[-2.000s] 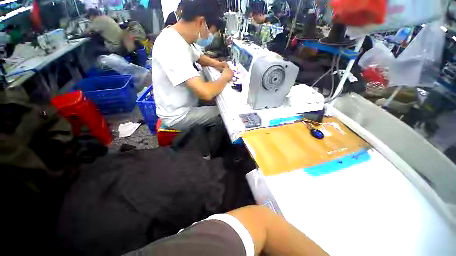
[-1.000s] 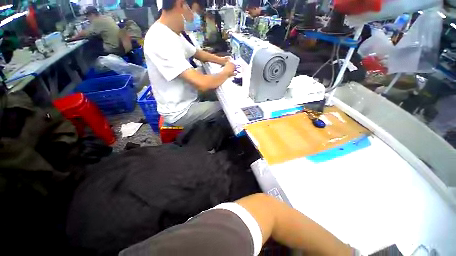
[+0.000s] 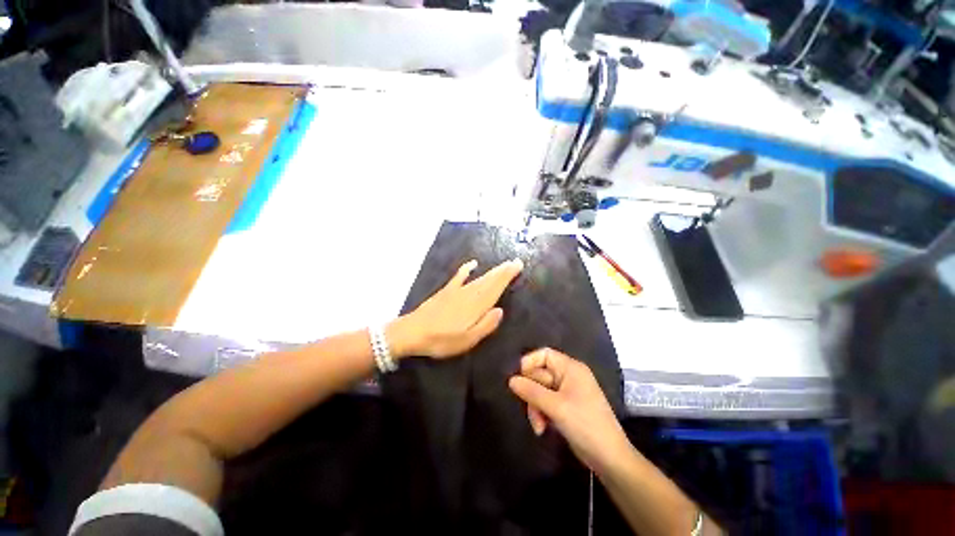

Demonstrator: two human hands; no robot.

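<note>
A dark garment panel (image 3: pixel 545 304) lies on the white machine table under the sewing machine (image 3: pixel 681 157), its far edge at the presser foot and needle (image 3: pixel 527 232). It hangs over the table's front edge. My left hand (image 3: pixel 456 314), with a beaded bracelet, lies flat on the cloth, fingertips just in front of the foot, thumb apart. My right hand (image 3: pixel 555 393) is nearer me over the cloth, with curled fingers; whether it pinches anything is hidden. Thread snips (image 3: pixel 613 264) with red and yellow handles lie right of the cloth.
A black smartphone (image 3: pixel 698 267) lies right of the snips. A taped cardboard sheet (image 3: pixel 199 199) with a small round blue item (image 3: pixel 200 142) is at left. A ruler strip (image 3: pixel 723 397) runs along the front edge. A blue crate (image 3: pixel 754 476) is below right.
The view has swung from the neighbouring worker and the dark cloth heap at left to my own machine. Both my hands and the needle area have come into view.
</note>
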